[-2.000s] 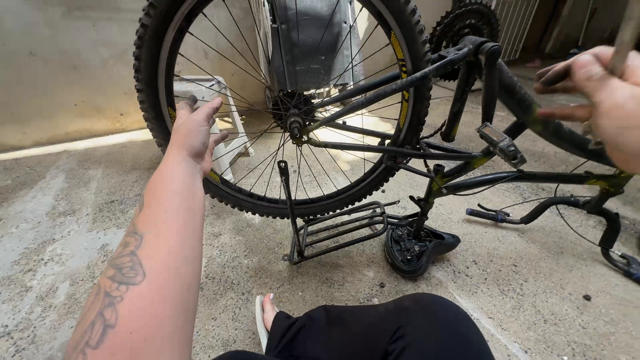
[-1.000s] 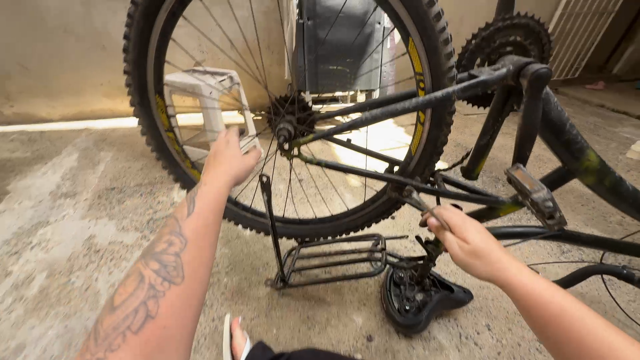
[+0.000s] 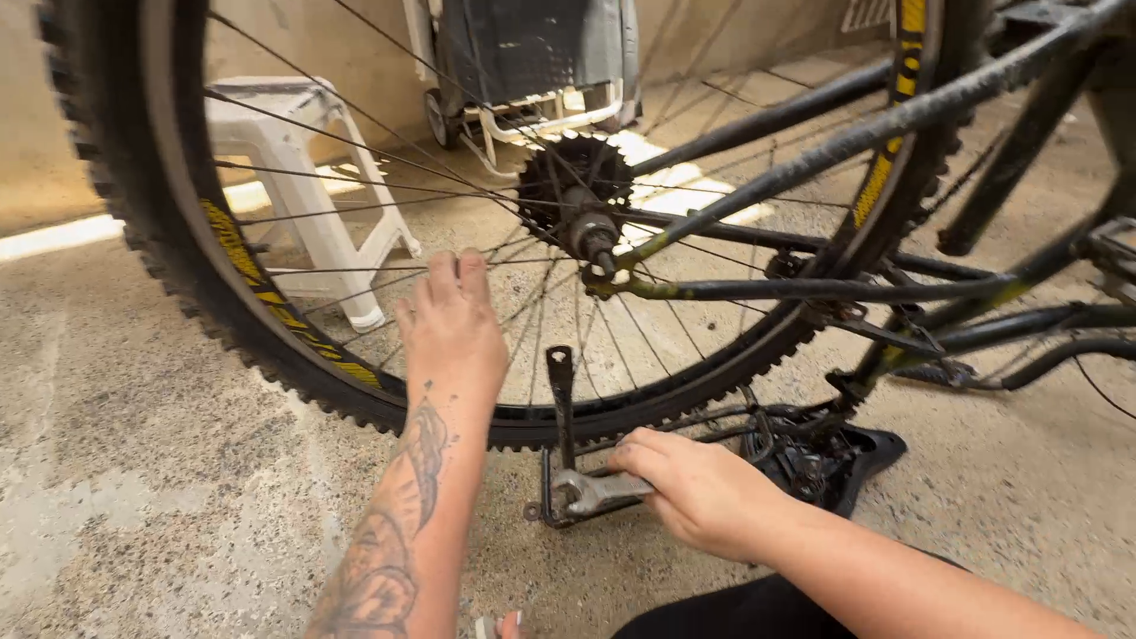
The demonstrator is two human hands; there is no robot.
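A bicycle stands upside down, its rear wheel's knobby tire facing me. My left hand is at the spokes, left of the rear axle and the dark sprocket cassette; its fingertips are partly hidden, so its hold is unclear. My right hand grips a metal wrench, whose jaw points left over the black rear rack. The rack's upright strut rises beside it, below the axle. The frame's stays run right from the axle.
The bicycle saddle rests upside down on the rough concrete floor. Behind the wheel are a white plastic stool and a dark wheeled cart near the wall. The handlebar is low at right.
My right hand has come from the upper right, past the frame, down to the rack with the wrench. My left hand remains by the spokes. The view is now closer to the wheel.
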